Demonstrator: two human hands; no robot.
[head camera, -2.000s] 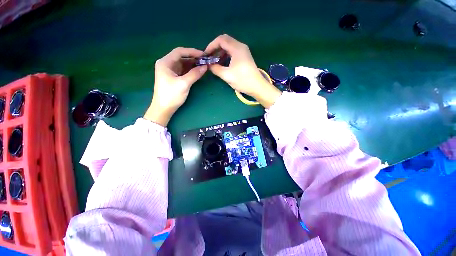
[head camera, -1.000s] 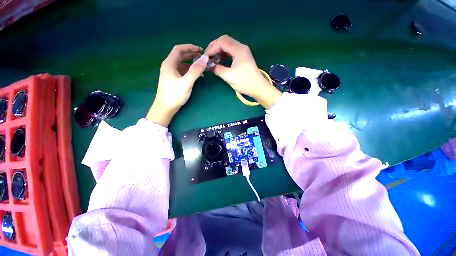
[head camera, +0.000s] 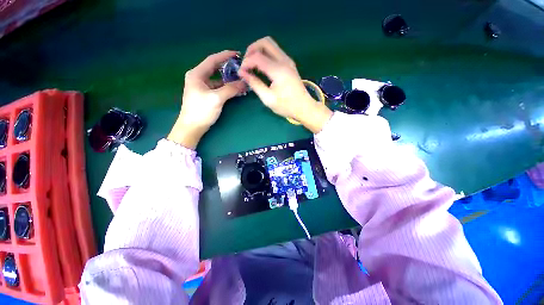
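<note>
A round watch module (head camera: 230, 69) with a shiny rim is held up above the bench behind the test fixture board. My left hand (head camera: 206, 95) grips it by its edge between thumb and fingers. My right hand (head camera: 275, 77) is at the module's right side, slightly blurred, fingertips bent together; whether they grip it I cannot tell. The black test fixture board (head camera: 238, 201) lies nearest my body. Its round socket (head camera: 253, 176) is dark, and a white cable (head camera: 300, 219) is plugged into the blue circuit board (head camera: 287, 179).
Red trays (head camera: 74, 179) with black discs in pockets stand at left. A cluster of modules (head camera: 116, 124) lies beside them. A yellow tape ring (head camera: 314, 88) is partly behind my right wrist. Several modules (head camera: 357, 101) lie at right, some on white paper (head camera: 374, 89); another disc (head camera: 395, 25) lies farther back.
The module has turned and now shows its round face at my left fingertips. My right hand has shifted and its fingers have curled. The two far discs at right appear farther left.
</note>
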